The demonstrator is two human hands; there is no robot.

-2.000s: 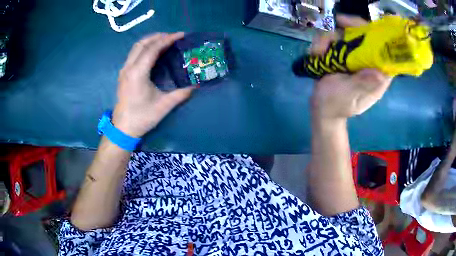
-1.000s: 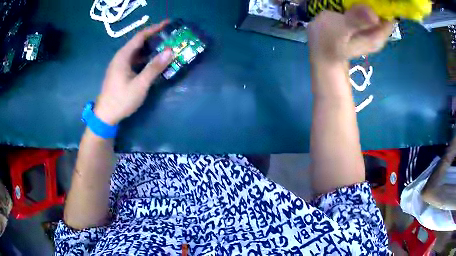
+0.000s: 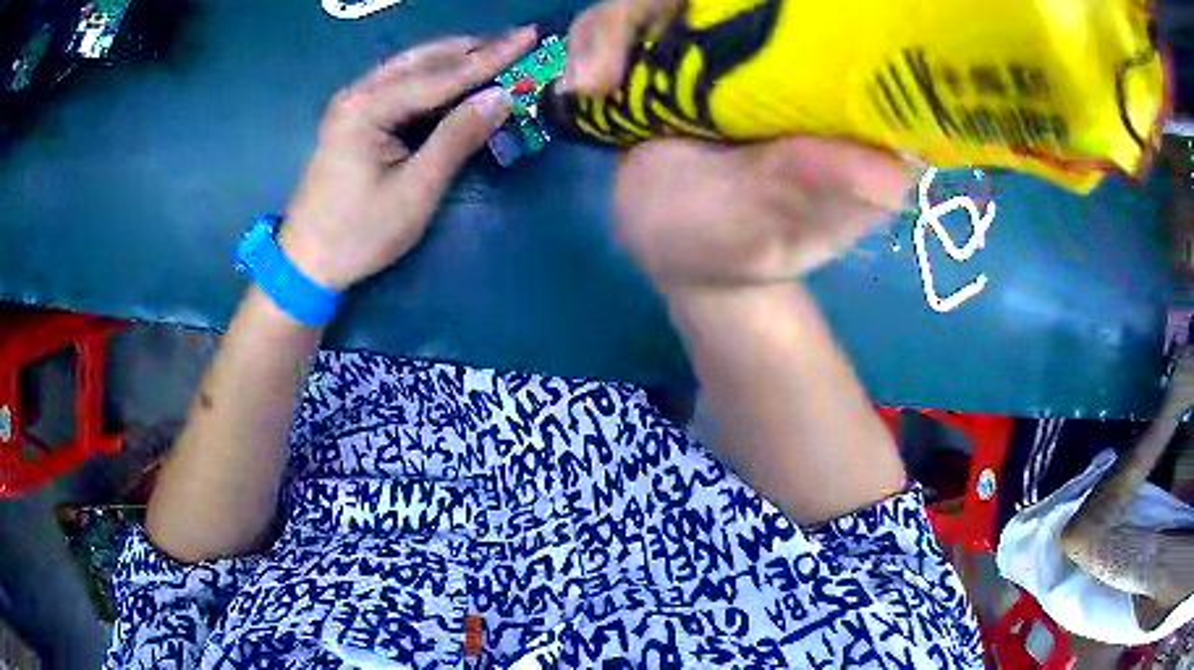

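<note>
My left hand (image 3: pixel 393 151) holds a small unit with a green circuit board (image 3: pixel 530 81), board side up, its thumb on the board's near left edge. My right hand (image 3: pixel 759 196) is wrapped around the black-striped grip of the yellow electric screwdriver (image 3: pixel 917 79). The driver lies across the view, its front end at the right side of the board. The driver's tip and much of the unit are hidden behind the grip and fingers.
White strips (image 3: pixel 953 236) lie on the green bench (image 3: pixel 170 196) right of my right hand; another shows at the top edge. Dark units with boards (image 3: pixel 98 26) are far left. Red stools (image 3: pixel 53 393) stand below. Another person's arm (image 3: pixel 1139 511) is at right.
The screwdriver has come left and nearer from the upper right, and its front now meets the unit. My left hand and the unit have shifted slightly right and up.
</note>
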